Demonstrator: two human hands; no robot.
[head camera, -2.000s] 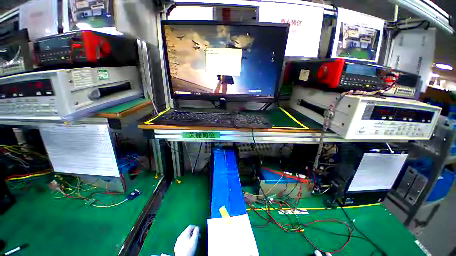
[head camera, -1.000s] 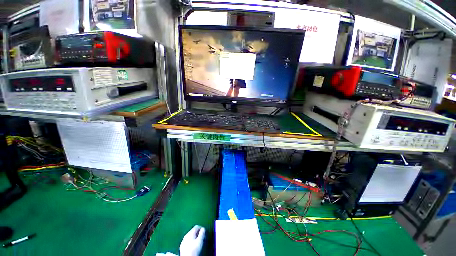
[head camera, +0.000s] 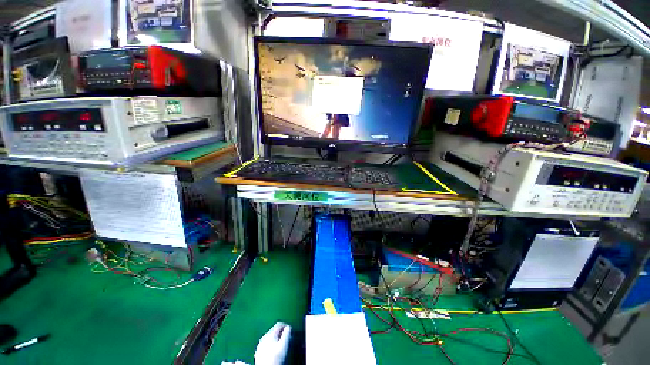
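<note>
A long narrow blue module (head camera: 333, 264) lies on the green mat, pointing away from me under the monitor shelf. A white paper (head camera: 339, 339) covers its near end, with a small yellow strip (head camera: 329, 306) at the paper's far edge. My left hand (head camera: 273, 345), in a white glove, rests on the mat just left of the paper, cut off by the lower edge; its fingers look curled, and what is under them is hidden. My right hand is out of the picture.
A monitor (head camera: 343, 96) and keyboard (head camera: 324, 172) stand on the shelf. White instruments (head camera: 570, 182) with red-and-black meters (head camera: 492, 117) flank them. Tangled leads (head camera: 427, 329) lie right of the module. A black case (head camera: 549, 267) stands right rear. A marker pen (head camera: 26, 344) lies far left.
The view has turned slightly left since two seconds ago, so the scene sits further right. My left hand stays beside the module. The marker shows more fully. Almost nothing differs from one second ago.
</note>
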